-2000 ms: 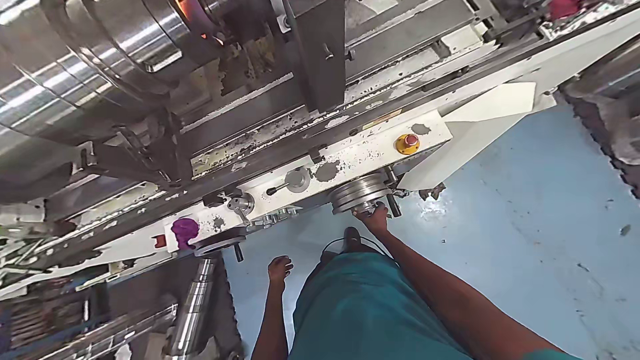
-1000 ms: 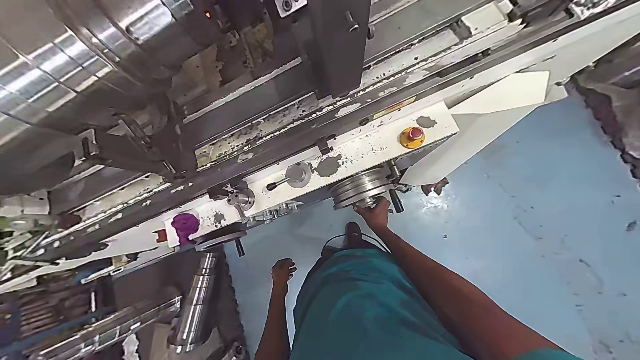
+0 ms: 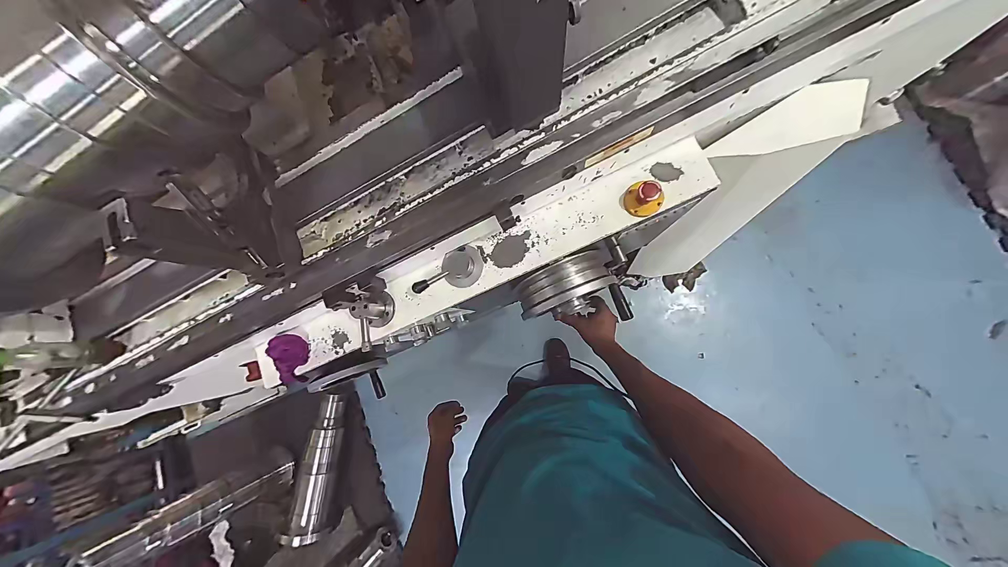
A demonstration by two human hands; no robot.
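My right hand (image 3: 592,323) is on the hub at the near face of a round metal handwheel (image 3: 568,283) on the front of a large machine that looks like a lathe; part of its fingers is hidden. The wheel's black handle (image 3: 620,302) sticks out just right of that hand. My left hand (image 3: 446,420) hangs over the blue floor with its fingers loosely curled and nothing visible in it. To its upper left is a second handwheel (image 3: 346,375) with a dark handle. A small black-knobbed lever (image 3: 429,283) and a red push button (image 3: 649,190) on a yellow base sit on the white panel.
A large shiny metal cylinder (image 3: 157,71) lies in the machine at the upper left. A purple cloth-like lump (image 3: 287,356) rests at the panel's left end. Below it stands a stepped metal shaft (image 3: 319,472). An angled white sheet-metal guard (image 3: 756,185) juts out at the right.
My right hand stays at the handwheel's hub, and my left hand remains low beside my body. The orange glow near the cylinder, seen two seconds ago, no longer shows. The view has shifted slightly.
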